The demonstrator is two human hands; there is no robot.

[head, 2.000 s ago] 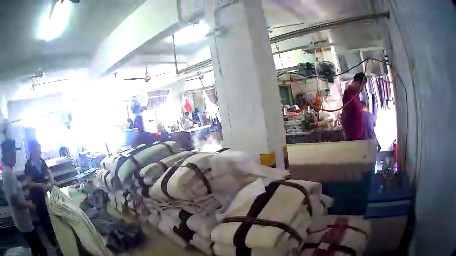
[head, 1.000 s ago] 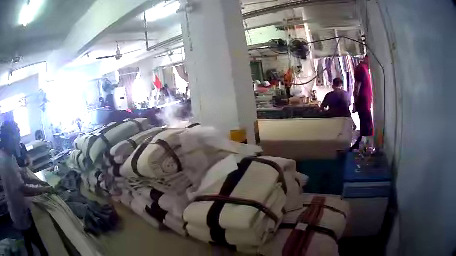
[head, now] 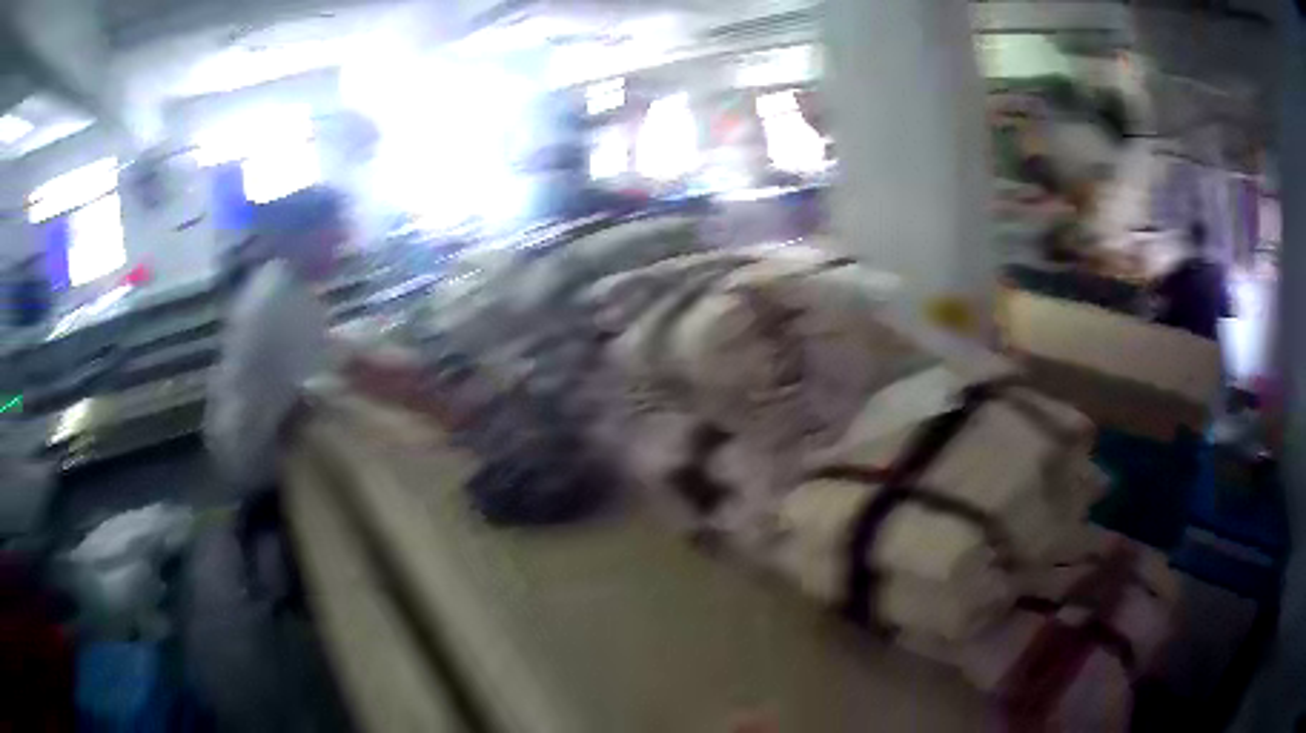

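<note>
The picture is strongly blurred. Cream folded curtain bundles point(head: 917, 530) with dark bands are piled along the right side of the long beige table point(head: 645, 630). A long cream curtain panel point(head: 351, 551) with a dark stripe lies lengthwise on the table's left side. A grey curtain point(head: 537, 458) is heaped between the panel and the pile. Neither of my hands can be made out. A small pinkish patch shows at the bottom edge, too blurred to name.
A person in a light top point(head: 265, 358) stands at the table's left side. A white pillar point(head: 917, 158) rises behind the pile. White packed bags point(head: 129, 559) and a blue object point(head: 122, 680) are at lower left. Another person point(head: 1192, 294) is at the far right.
The view has swung left and down, so the pile and pillar sit further right. More of the table and cream panel shows. The person in the light top appears further into the picture.
</note>
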